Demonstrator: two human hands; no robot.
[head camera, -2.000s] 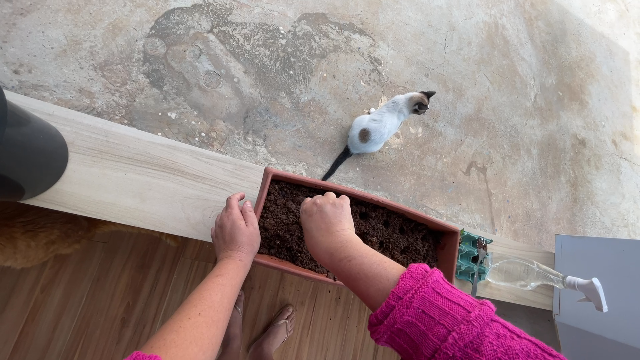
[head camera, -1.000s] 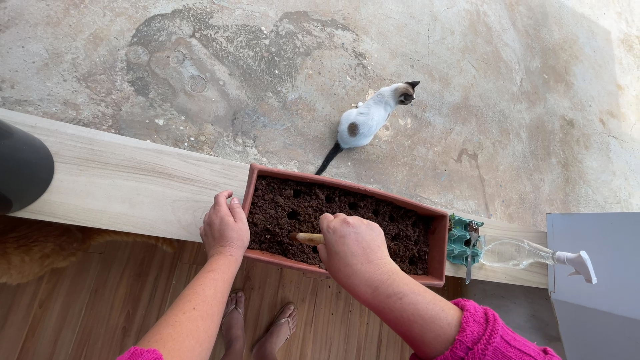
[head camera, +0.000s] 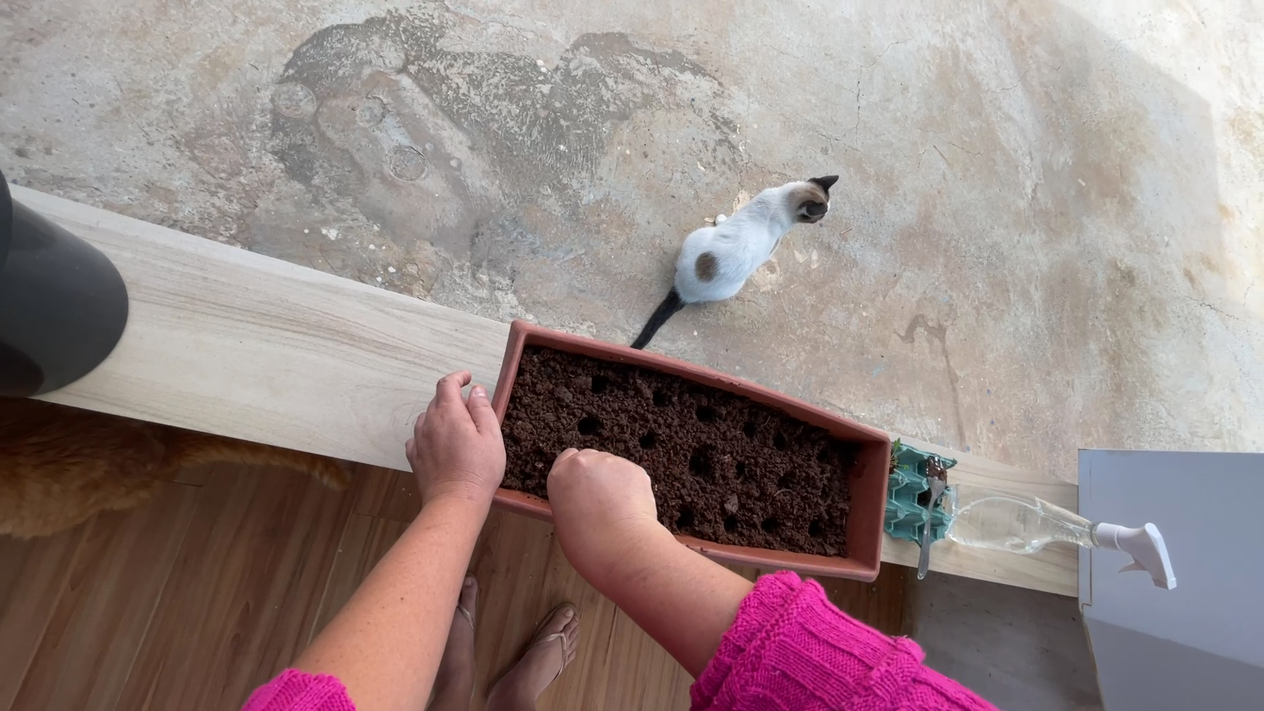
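A long terracotta-coloured planter box (head camera: 869, 513) full of dark soil (head camera: 671, 444) lies across a pale ledge. Several small round holes dot the soil. My left hand (head camera: 457, 444) rests against the planter's left end, its thumb and fingers near the rim. My right hand (head camera: 597, 494) is closed in a fist over the soil near the front left corner. The wooden stick seen in it earlier is hidden now beneath the fist. Beyond the right end of the planter sits a green egg carton (head camera: 908, 494) with bits of plant and a metal utensil (head camera: 926, 538) on it.
A clear spray bottle (head camera: 1022, 523) with a white nozzle lies right of the carton, by a grey-white panel (head camera: 1175, 494). A white cat with dark markings (head camera: 731, 247) sits on the concrete behind. A dark pot (head camera: 59, 296) stands on the ledge (head camera: 276, 326) at left; orange fur (head camera: 79, 474) shows below.
My right hand has moved left and toward the near edge of the planter since one second ago, when a wooden stick showed in it. My left hand stays at the planter's left end.
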